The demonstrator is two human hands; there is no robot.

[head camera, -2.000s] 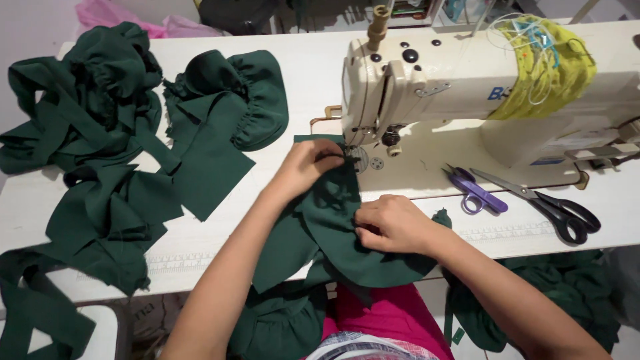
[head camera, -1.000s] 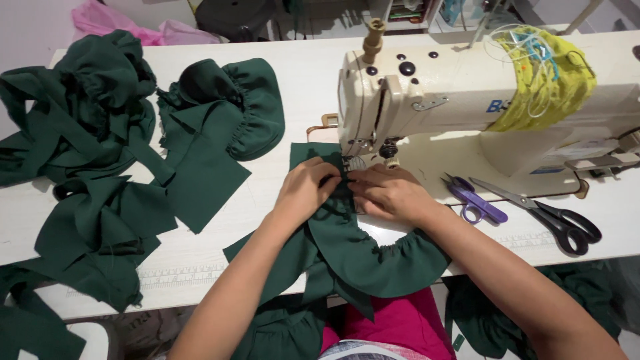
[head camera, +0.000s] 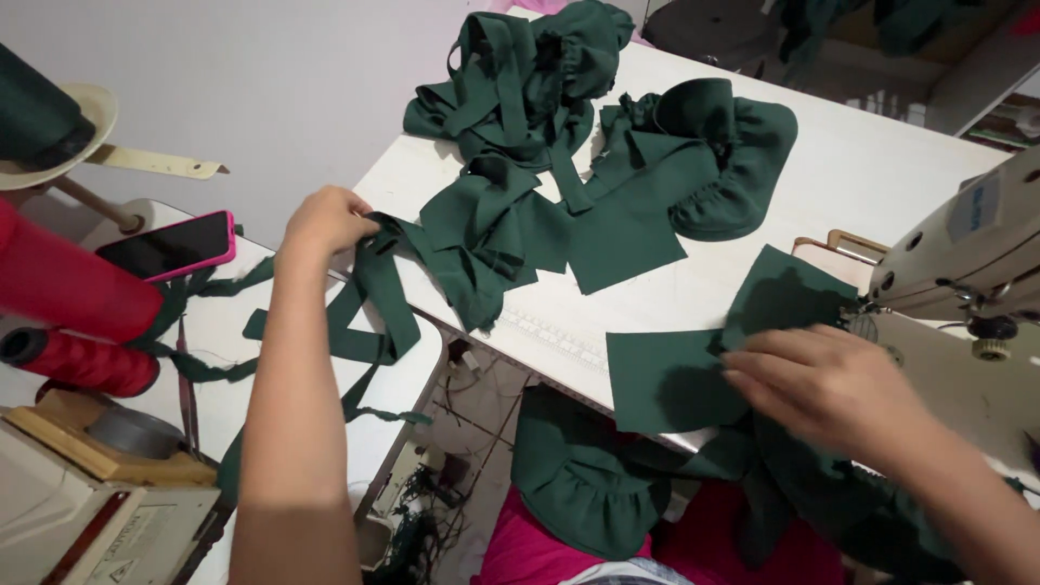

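Note:
My left hand (head camera: 327,221) reaches over the gap between two tables and pinches the end of a dark green fabric strip (head camera: 390,301). My right hand (head camera: 812,378), slightly blurred, rests on dark green fabric (head camera: 784,292) beside the needle area of a sewing machine (head camera: 967,236). It seems to hold the cloth's edge, though its fingertips are partly hidden. A square green flap (head camera: 670,382) lies left of that hand, and more of the cloth hangs over the table edge onto the lap. Cut green pieces (head camera: 626,227) lie between the hands, farther back.
Gathered green pieces (head camera: 520,89) are heaped at the back of the white table (head camera: 552,349). On the left side table are a phone with a pink case (head camera: 175,246), a red thread cone (head camera: 89,361), a large red cylinder (head camera: 73,276) and a second machine (head camera: 122,504).
My left hand has left the cloth by the needle and moved left to the fabric strip. My right hand stays by the machine. The view has swung strongly left.

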